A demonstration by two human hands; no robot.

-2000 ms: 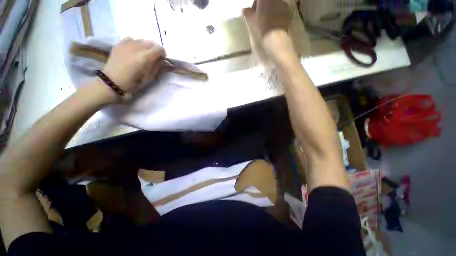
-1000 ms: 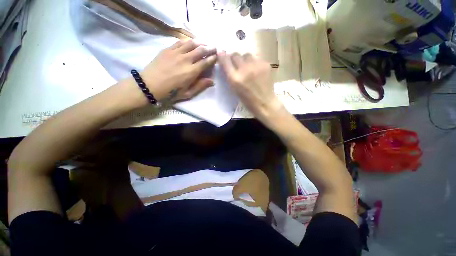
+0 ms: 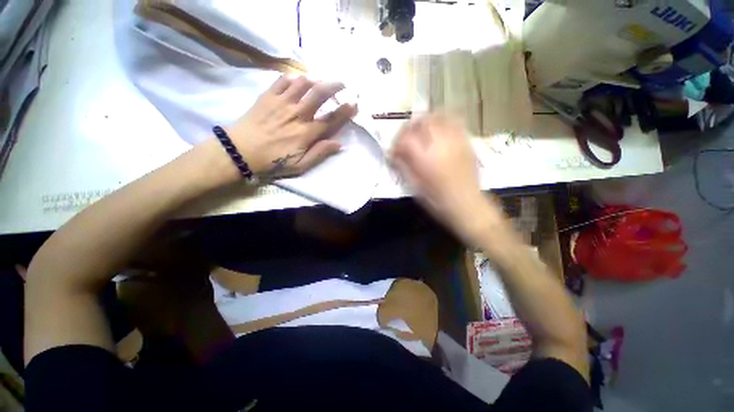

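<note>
A white panel (image 3: 181, 76) with a brown band lies on the white table, left of the needle area, its near corner reaching the table's front edge. My left hand (image 3: 302, 129) lies on the panel with its fingers spread, pressing it flat. My right hand (image 3: 430, 153) is blurred, just right of the panel's near corner; whether it holds anything cannot be told. The dark presser foot (image 3: 397, 20) is above the panel, at the top. Cream strips (image 3: 491, 88) lie side by side right of the needle.
Scissors (image 3: 599, 137) lie at the table's right. The sewing machine body (image 3: 595, 40) stands at upper right. More white and brown panels (image 3: 322, 302) are at lap level. A red bag (image 3: 632, 245) and a red-and-white carton (image 3: 499, 344) are lower right.
The panel has been laid out flatter under my left hand since the oldest frame. My right hand came from the cream strips to the panel, then moved right and nearer me.
</note>
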